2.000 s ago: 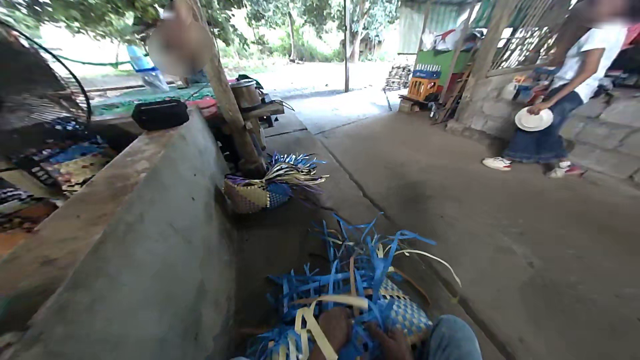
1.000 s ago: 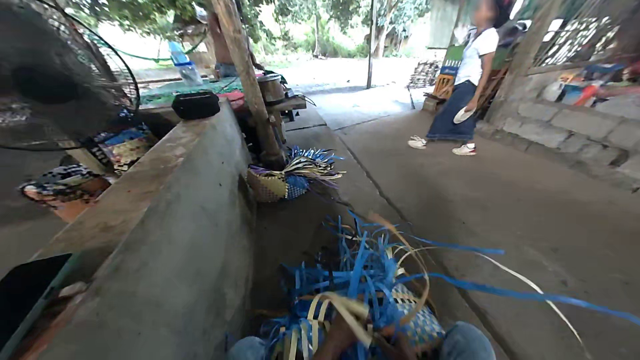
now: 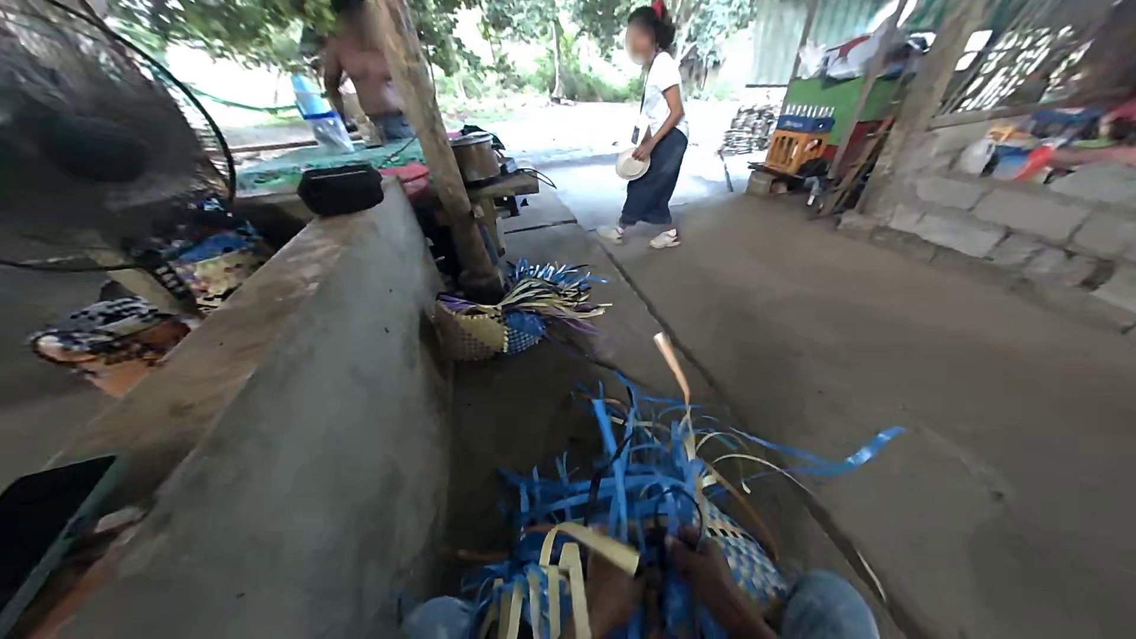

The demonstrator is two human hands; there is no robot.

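Note:
A half-woven basket of blue and cream plastic strips [image 3: 745,555] lies between my knees, its loose strip ends sticking up and outward. My left hand [image 3: 612,590] is at the strips in the middle, partly covered by a cream strip [image 3: 599,543]. Close to its right, my right hand [image 3: 706,568] has its fingers bent around strips near the woven checkered side. The fingertips of both hands are blurred and partly hidden, so which strips they pinch is unclear. A brown strip [image 3: 674,368] rises from the far side, and a long blue strip [image 3: 843,461] trails right.
A low concrete wall [image 3: 328,426] runs along my left, with a black case [image 3: 341,189] on top and a fan [image 3: 106,142] beyond. Another unfinished basket [image 3: 475,333] sits by the wooden post [image 3: 435,142]. A person [image 3: 655,133] holding a pale round object stands ahead; another [image 3: 364,71] is behind the post.
The person with the round object has walked leftward across the passage. The long blue strip that stretched far right one second ago now reaches less far. The view has turned somewhat right since then.

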